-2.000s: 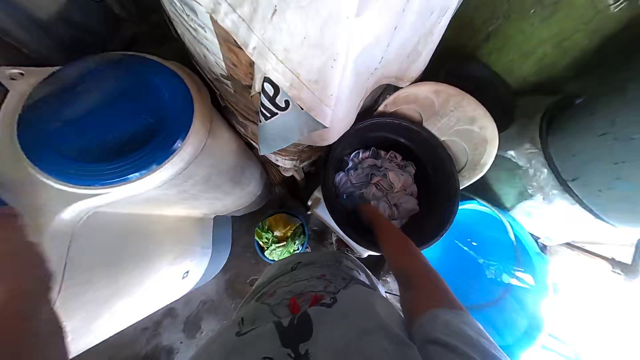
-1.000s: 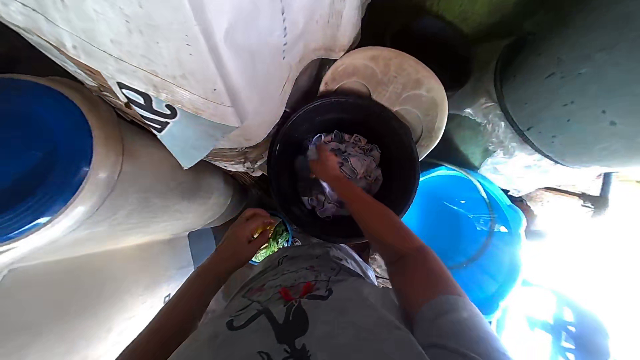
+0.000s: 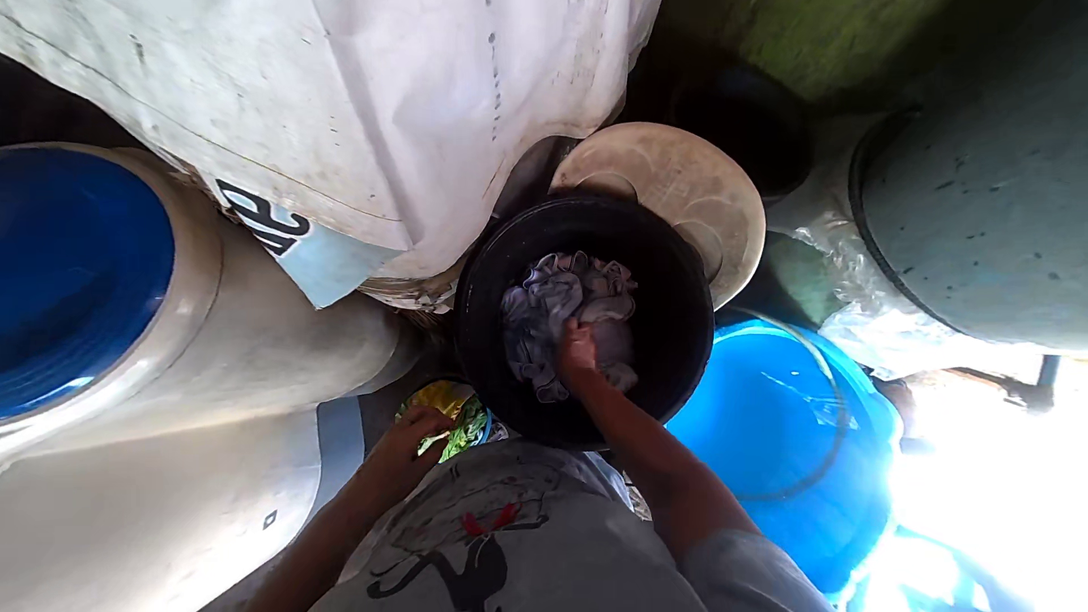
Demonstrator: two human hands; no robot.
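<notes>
A black bucket [image 3: 680, 374] in the middle holds a heap of wet-looking, ruffled greyish fabric [image 3: 544, 297]. My right hand [image 3: 580, 350] reaches down into it, fingers curled against the cloth; whether they grip it is hard to tell. Lower left of the bucket, my left hand [image 3: 416, 438] hangs with bent fingers over a small blue-rimmed container with green and yellow contents [image 3: 463, 433]. Nothing is clearly held in that hand, and its fingertips are partly hard to make out.
A round beige lid [image 3: 663, 178] lies behind the bucket. At its right stands a bright blue tub [image 3: 765, 408] with a hose across it. A large white sack [image 3: 408, 110] leans in from above. Left is a pale container with a blue lid [image 3: 76, 272]; a grey-green barrel [image 3: 1003, 187] stands at upper right.
My left hand, at the far left edge two seconds ago, is now by the small container. My right hand stays in the bucket, shifted lower on the cloth since one second ago. The view has shifted.
</notes>
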